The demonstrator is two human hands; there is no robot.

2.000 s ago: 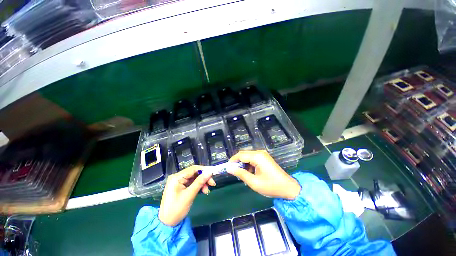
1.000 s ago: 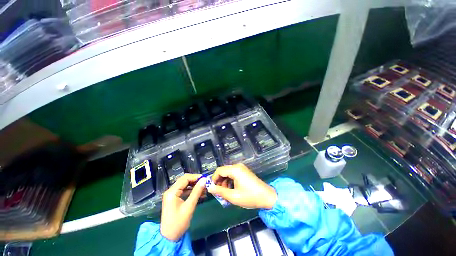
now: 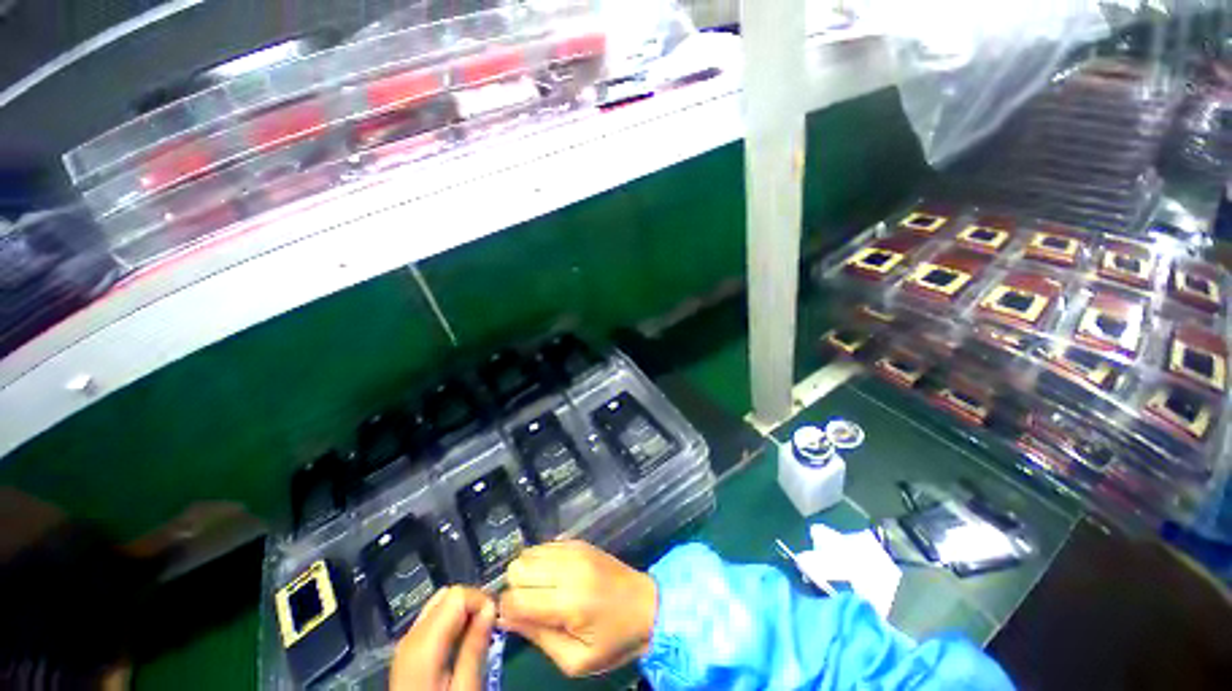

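My left hand point(image 3: 446, 640) is at the bottom edge, partly cut off. My right hand point(image 3: 578, 606) is beside it, in a blue sleeve. Their fingertips meet on a small white-and-blue strip point(image 3: 496, 656) that hangs down between them; its top is hidden by the fingers. Just beyond is the clear blister tray point(image 3: 693, 502) with two rows of black phone units point(image 3: 550, 455). A phone with a yellow-framed screen point(image 3: 310, 603) lies at the tray's near left end.
A white shelf post point(image 3: 774, 216) stands behind a white bottle with a metal top point(image 3: 812, 478). A crumpled white wipe point(image 3: 854, 566) and dark items in a clear bag point(image 3: 963, 531) lie right. Stacked trays of red-and-black units point(image 3: 1016, 300) stand far right; red-filled trays point(image 3: 392, 101) are on the shelf.
The view has turned right and up, so the tray and hands sit lower and further left. The front housings have left the picture. The strip now hangs below the fingertips.
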